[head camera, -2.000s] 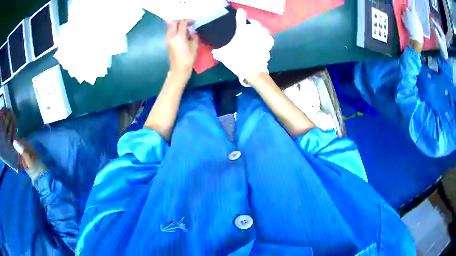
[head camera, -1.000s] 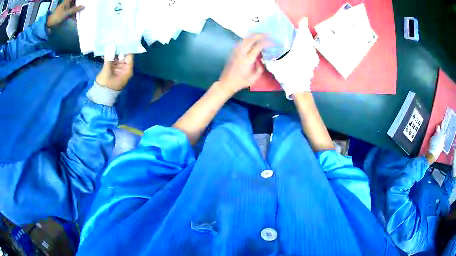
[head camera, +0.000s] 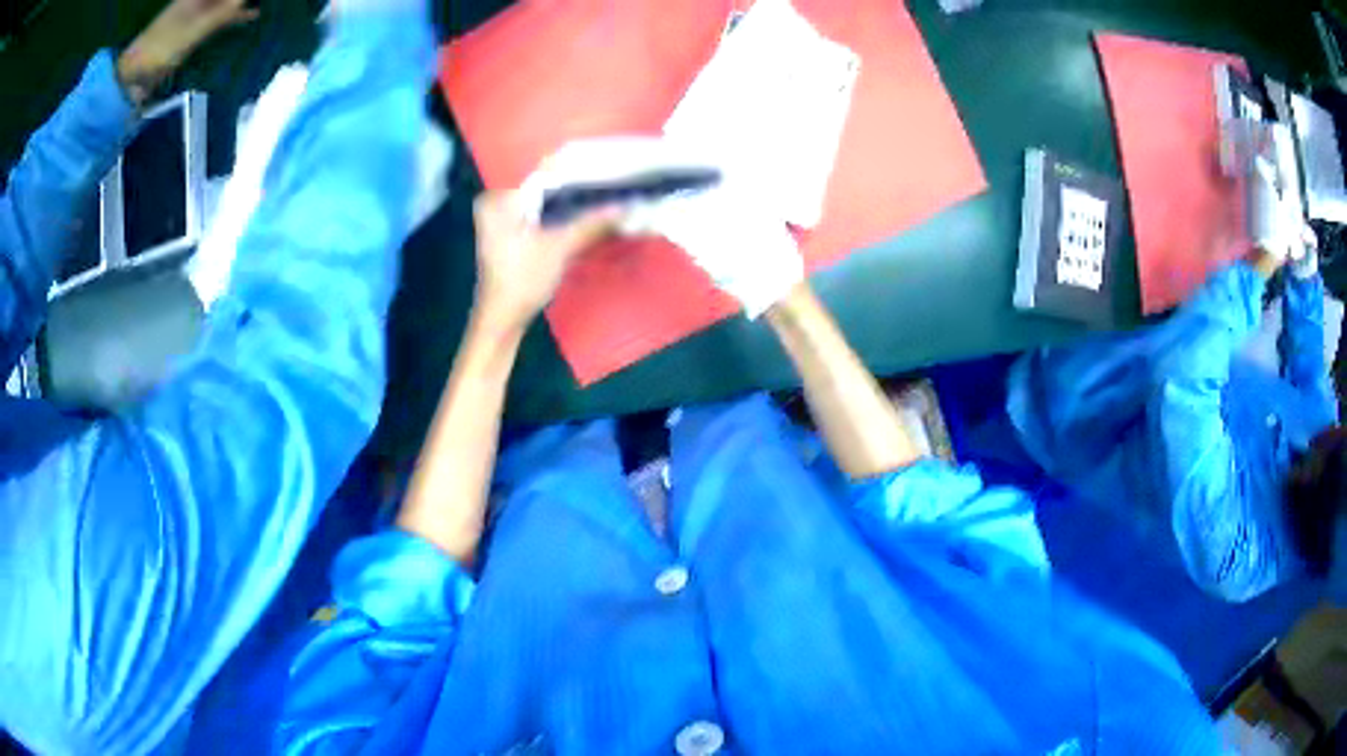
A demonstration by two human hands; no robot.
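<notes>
My left hand [head camera: 525, 259], bare, holds the left end of a thin dark device [head camera: 628, 194] over the red-pink mat [head camera: 621, 318]. A white wrap [head camera: 591, 160] lies around the device's far side; its outline is blurred. My right hand [head camera: 739, 244], in a white glove, holds the device's right end. The device is tilted, so mostly its dark edge shows. Other white wraps [head camera: 790, 104] lie on the mat just beyond my right hand.
A neighbour's blue sleeve [head camera: 281, 355] reaches across the bench at left. Dark-centred white trays [head camera: 160, 177] lie at far left. A dark printed box [head camera: 1067, 244] stands right of the mat. Another worker's gloved hands [head camera: 1278, 207] are over a second red mat [head camera: 1167, 177].
The device in its wrap is now held up and tilted edge-on between both hands over the mat. The neighbour's arm has reached in at left. The view has shifted.
</notes>
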